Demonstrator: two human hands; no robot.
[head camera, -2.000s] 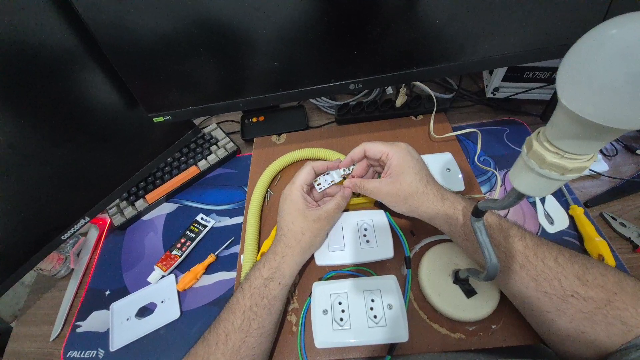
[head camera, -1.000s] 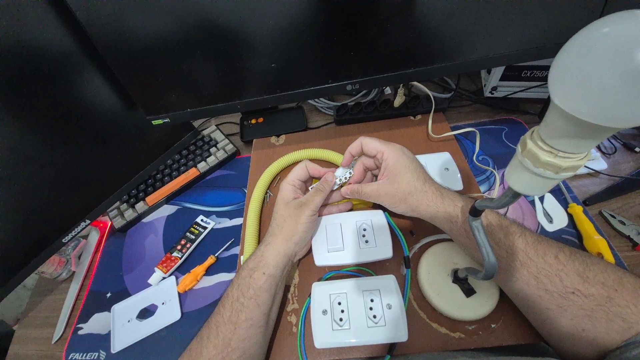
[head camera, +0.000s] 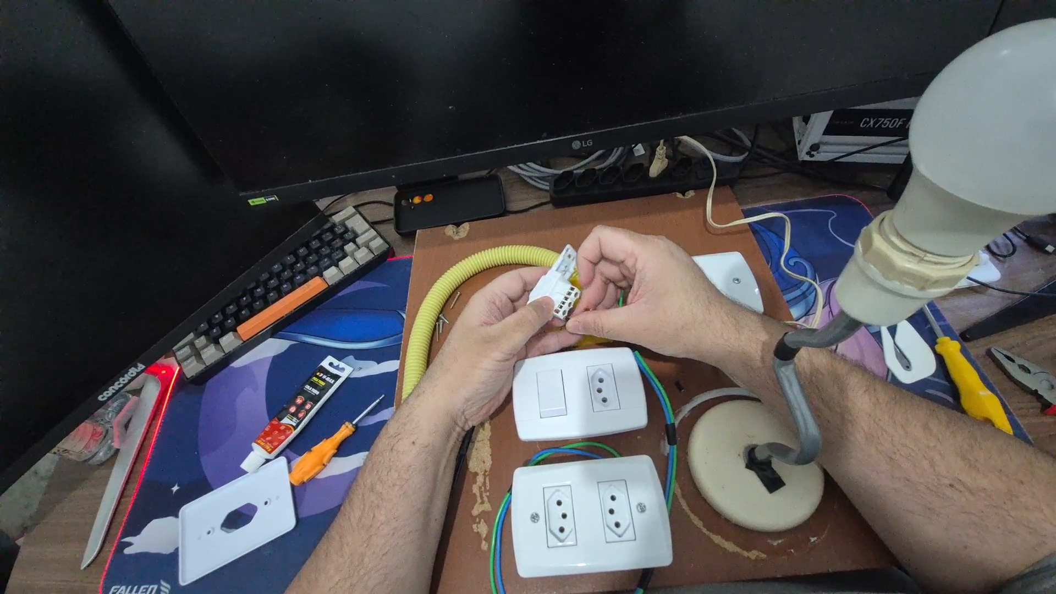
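My left hand (head camera: 495, 338) holds a small white electrical socket module (head camera: 554, 290) between thumb and fingers, with its row of dark terminal openings facing right. Beside the module, my right hand (head camera: 631, 285) has thumb and forefinger apart at its right side; whether they touch it or a wire is unclear. Below the hands, a white plate with a switch and socket (head camera: 579, 394) is mounted on a brown wooden board (head camera: 470, 536). Nearer me is a white double-socket plate (head camera: 591, 516). Green and blue wires (head camera: 670, 445) run beside both plates. A yellow corrugated conduit (head camera: 437, 305) curves behind my left hand.
A light bulb (head camera: 990, 124) on a bent grey arm rises above my right forearm. On the left lie an orange screwdriver (head camera: 323, 454), a tube (head camera: 299, 412), a white cover plate (head camera: 238, 521) and a keyboard (head camera: 280, 289). A yellow screwdriver (head camera: 969, 384) and pliers (head camera: 1023, 375) are at right.
The socket module has turned in my left hand and shows more of its terminal side. My right fingers have shifted off its top to its right side.
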